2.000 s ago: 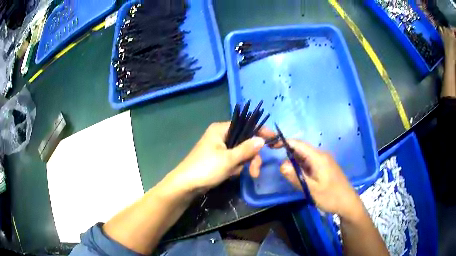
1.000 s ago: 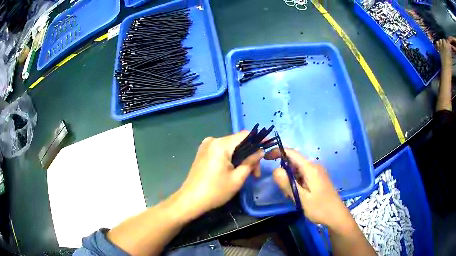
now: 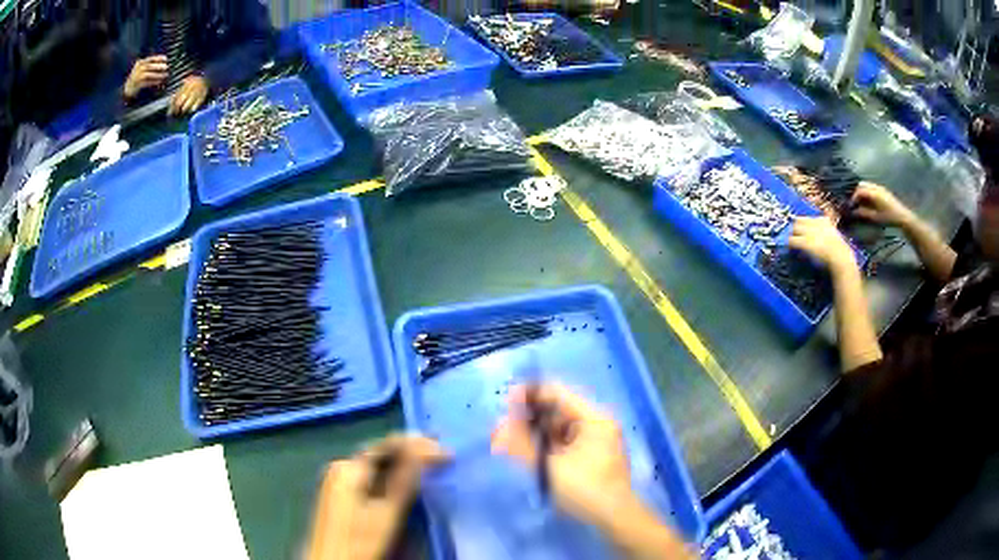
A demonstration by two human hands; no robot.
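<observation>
My left hand (image 3: 367, 498) is blurred at the bottom, closed around something dark, consistent with the bunch of black sleeved pieces. My right hand (image 3: 575, 454) is also blurred, over the blue work tray (image 3: 654, 432), and holds the dark thread snips (image 3: 541, 432); their blades cannot be made out. The hands are apart. A few black pieces (image 3: 482, 341) lie in a row at the top of the work tray, with tiny black offcuts (image 3: 570, 323) near them. The supply tray (image 3: 378, 361) on the left holds many black pieces (image 3: 263, 317).
A white sheet (image 3: 159, 509) and small block (image 3: 72, 459) lie left. Beyond are parts trays (image 3: 115, 219), bagged black parts (image 3: 449, 142), bagged white parts (image 3: 630, 140) and white rings (image 3: 534, 198). A person's hands (image 3: 827, 241) work at a right tray; another person's hands (image 3: 164, 85) show top left.
The view has tilted up, showing more of the far bench and people. My hands, formerly close together at the bunch and snips, have moved apart and blurred.
</observation>
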